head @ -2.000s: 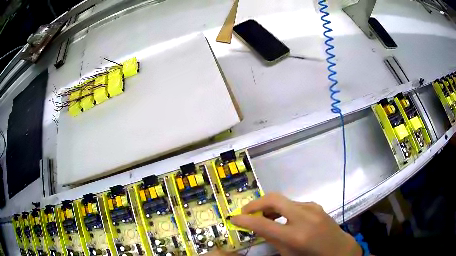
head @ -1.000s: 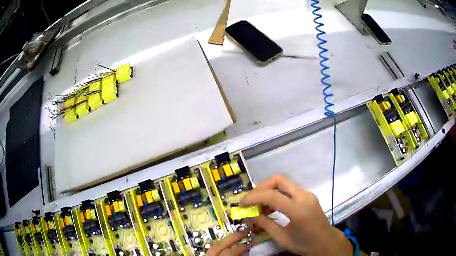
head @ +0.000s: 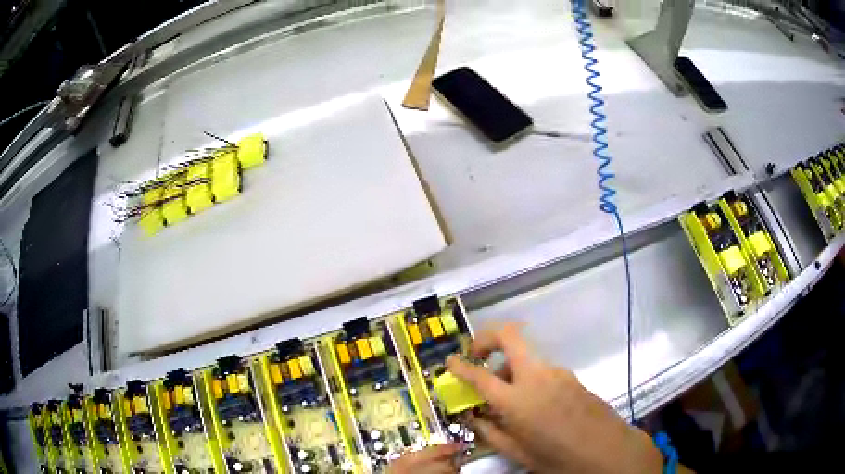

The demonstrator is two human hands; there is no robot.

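A yellow taped block (head: 456, 392) is at the middle of the rightmost board (head: 428, 350) in the near row. My right hand (head: 533, 403), with a blue band on the wrist, holds the block between thumb and fingers from its right side. I cannot tell whether it is fully seated on the board. My left hand (head: 428, 460) is cut off by the bottom edge; only its fingers show, at the near end of the same board. Whether they grip anything is hidden.
More boards (head: 287, 380) stand left in the channel; two (head: 737, 250) stand farther right. Loose yellow blocks (head: 199, 185) lie on the white pad (head: 306, 213). A phone (head: 482, 105), cardboard strip (head: 425, 69) and blue coiled cord (head: 598, 120) are behind.
The yellow block turned in my right hand and now sits lower over the board, its broad face showing. My left fingers came into view at the bottom edge.
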